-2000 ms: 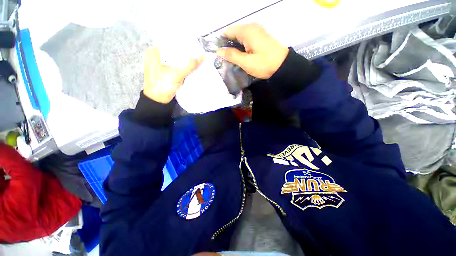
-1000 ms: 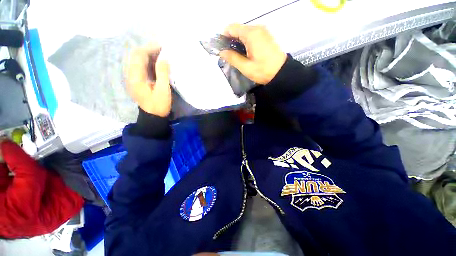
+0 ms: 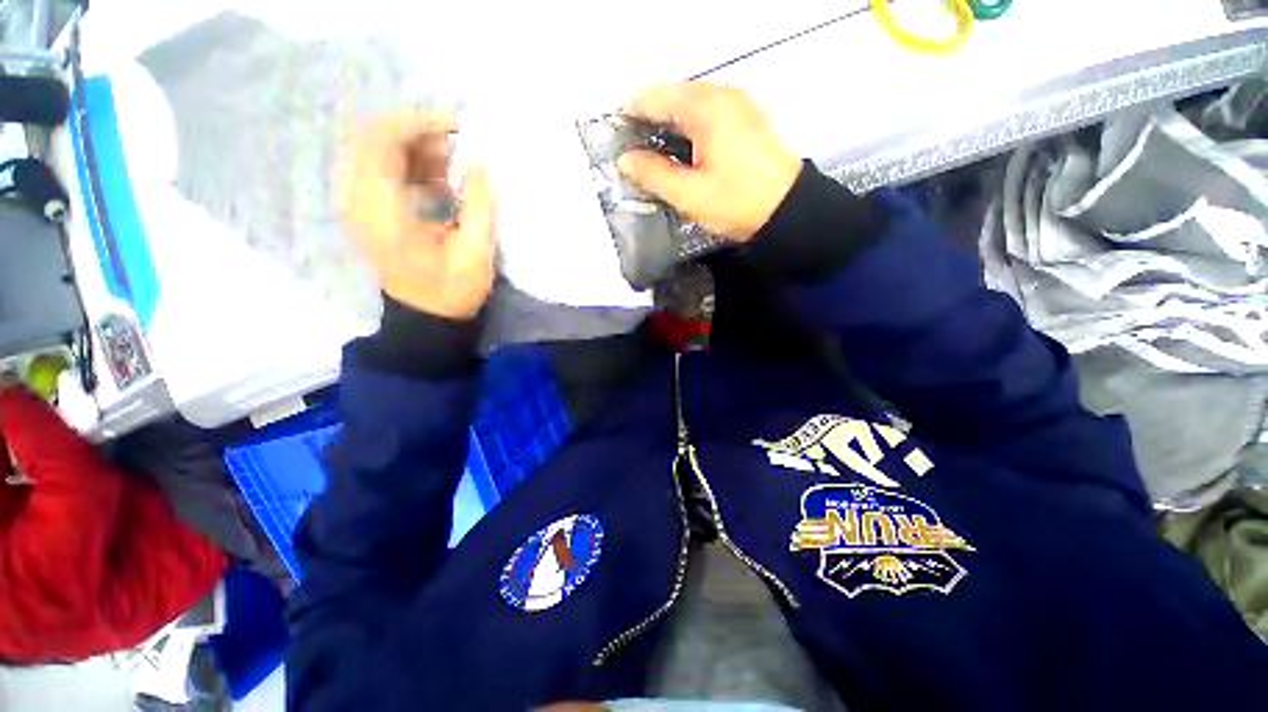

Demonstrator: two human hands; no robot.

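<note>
My right hand (image 3: 716, 160) holds dark metal thread snips (image 3: 651, 138) in its palm and pinches a small dark grey piece (image 3: 643, 239) that hangs below the fingers. My left hand (image 3: 424, 216) is blurred, its thumb and fingers closed around the edge of the cloth, with a dark bit showing between them. Bright white backing (image 3: 549, 257) lies between the hands and blends with the tabletop. A grey fabric panel (image 3: 250, 153) spreads over the white table to the left, and grey cloth also shows below the white backing.
Scissors with a yellow loop (image 3: 923, 20) and a green loop lie at the top right. A ruler scale (image 3: 1029, 123) runs along the table edge. Crumpled grey pieces with white edges (image 3: 1126, 237) are at right. A blue crate (image 3: 522, 417) is below. A person's red sleeve (image 3: 98, 543) is at lower left.
My left hand has moved left, away from my right hand, and closed on the cloth. The dark grey piece at my right hand now shows more fully. The scissors show more at the top.
</note>
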